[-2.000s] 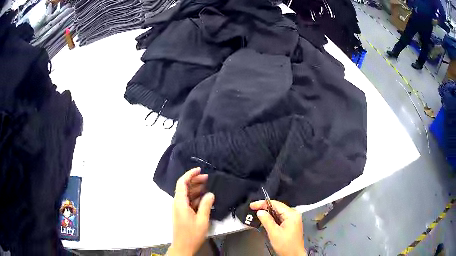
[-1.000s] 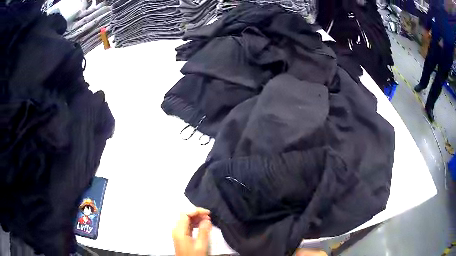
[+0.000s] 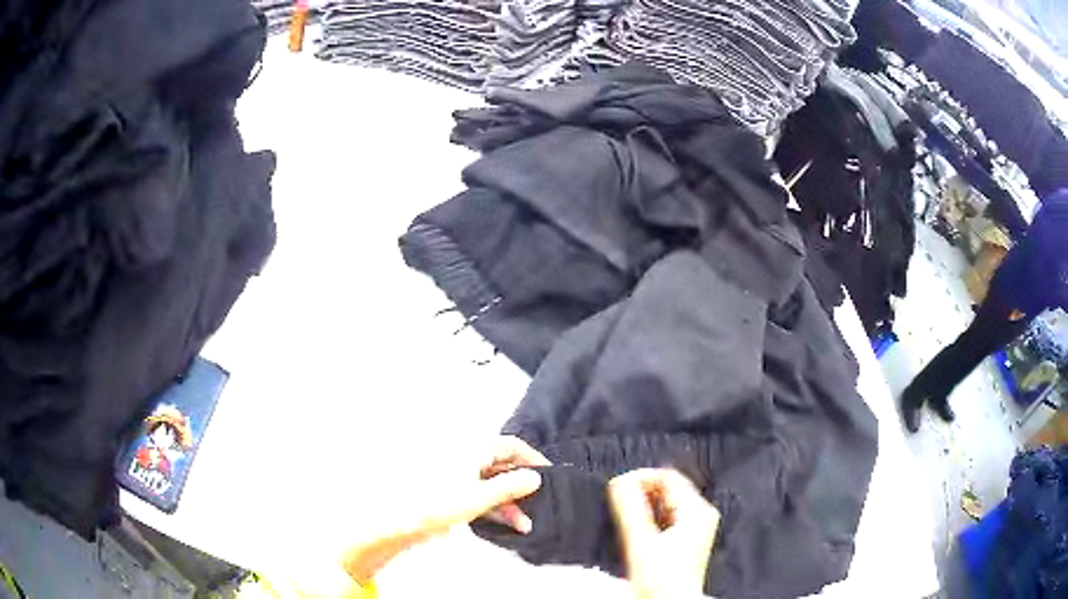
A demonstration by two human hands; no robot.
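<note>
A black garment (image 3: 750, 503) lies at the table's near edge, its gathered elastic waistband (image 3: 632, 449) running just beyond my hands. My left hand (image 3: 511, 482) pinches a folded dark section of the garment between thumb and fingers. My right hand (image 3: 663, 515) is at the right end of that section, blurred, with its fingers curled in. I cannot tell whether it holds the garment or a tool; no blades show. More black garments (image 3: 586, 187) lie in overlapping layers ahead, with loose strands (image 3: 474, 318) at their left edge.
A tall black heap (image 3: 105, 211) stands at left. A dark blue cartoon case (image 3: 172, 435) lies beside it on the white table (image 3: 340, 293). Stacked grey-black garments (image 3: 410, 41) and a small orange object (image 3: 298, 26) are at the far edge. A person in dark clothes (image 3: 995, 316) is at right.
The view has shifted and tilted. My right hand has come back into view from the bottom edge onto the garment. My left hand has moved right and now pinches cloth. The person at right has changed position.
</note>
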